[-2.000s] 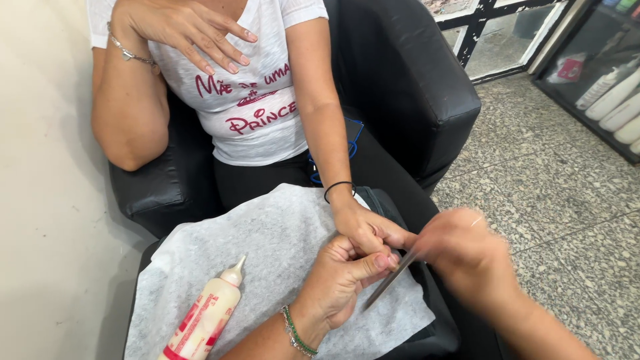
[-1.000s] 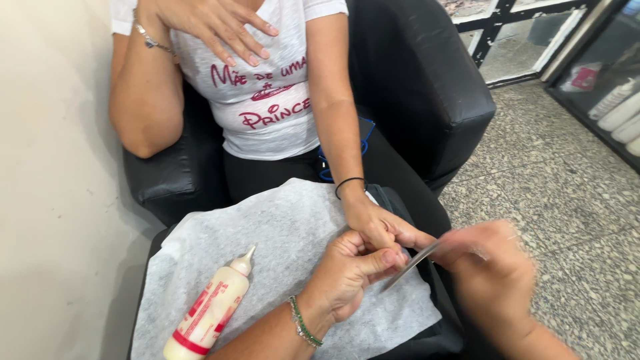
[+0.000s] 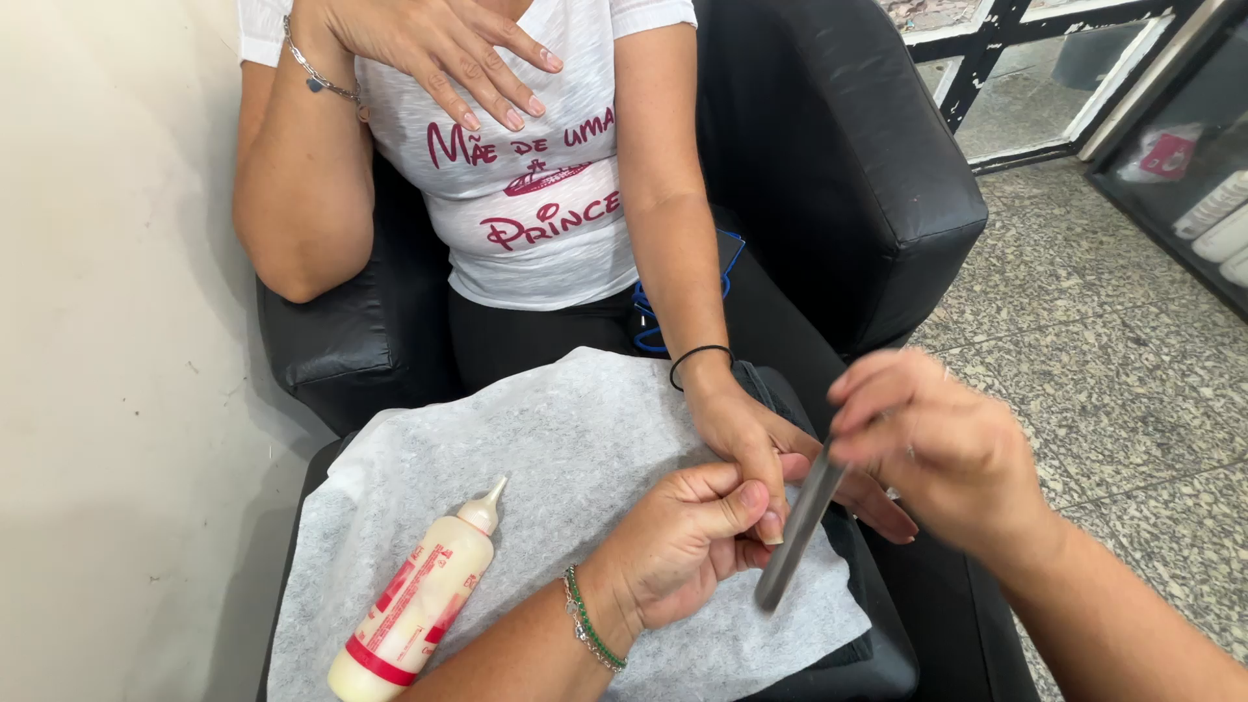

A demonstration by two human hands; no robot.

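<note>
My left hand [image 3: 687, 546], with a green beaded bracelet on its wrist, grips a digit of the seated person's hand [image 3: 746, 429] over the white cloth. In my right hand [image 3: 936, 444] is a grey nail file [image 3: 801, 531], slanting down beside that fingertip; the file and my fingers are slightly blurred. Whether the file touches the nail I cannot tell. The person's other fingers [image 3: 877, 507] extend below my right hand. A squeeze bottle [image 3: 419, 604] with a pointed nozzle and red print lies on the white cloth [image 3: 546, 429] at the left.
The person [image 3: 546, 175] sits facing me in a black armchair [image 3: 829, 166], the other hand [image 3: 458, 58] held before the chest. A plain wall [image 3: 117, 341] stands at the left. At the upper right, a glass case [image 3: 1189, 146] holds several bottles above the speckled floor [image 3: 1121, 409].
The file has swung to a steeper slant, with my right hand still around it. My left hand keeps its hold on the person's digit.
</note>
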